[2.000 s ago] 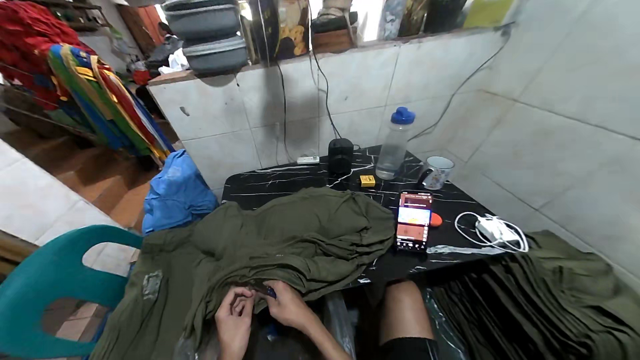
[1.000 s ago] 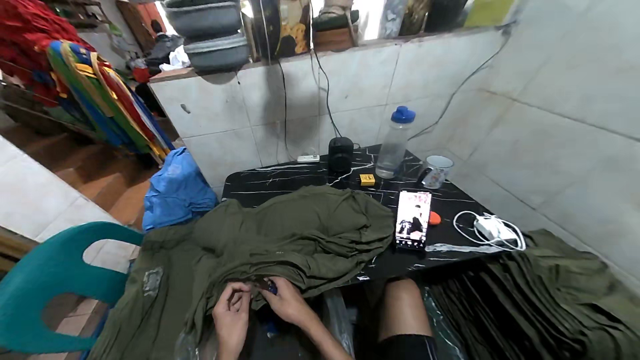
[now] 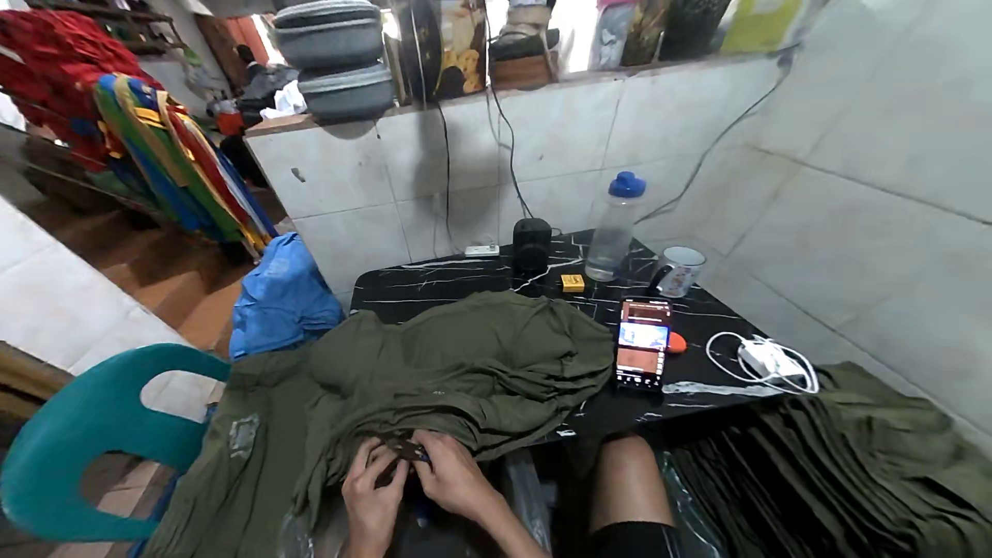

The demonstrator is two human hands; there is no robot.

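A crumpled olive-green garment (image 3: 465, 349) spreads over the black marble-patterned table (image 3: 434, 271) and hangs off its near left side. At its near edge my left hand (image 3: 374, 484) pinches the gathered cloth with bent fingers. Close beside it, my right hand (image 3: 453, 473) grips the same edge, and a small dark-blue item, too small to name, shows between its thumb and fingers. The fingertips of both hands nearly meet over a dark patch of the fabric. On the table right of the garment, a smartphone (image 3: 643, 345) has its screen lit.
A water bottle (image 3: 612, 232), a mug (image 3: 680, 271), a black speaker (image 3: 532, 246), a small yellow box (image 3: 573, 284) and a white charger with cable (image 3: 771, 363) stand or lie on the table. Folded olive garments (image 3: 806, 465) are stacked at right. A green plastic chair (image 3: 54, 457) is at left.
My fingers have shifted slightly at the garment's edge, the left hand's now more spread. The phone's screen picture has changed.
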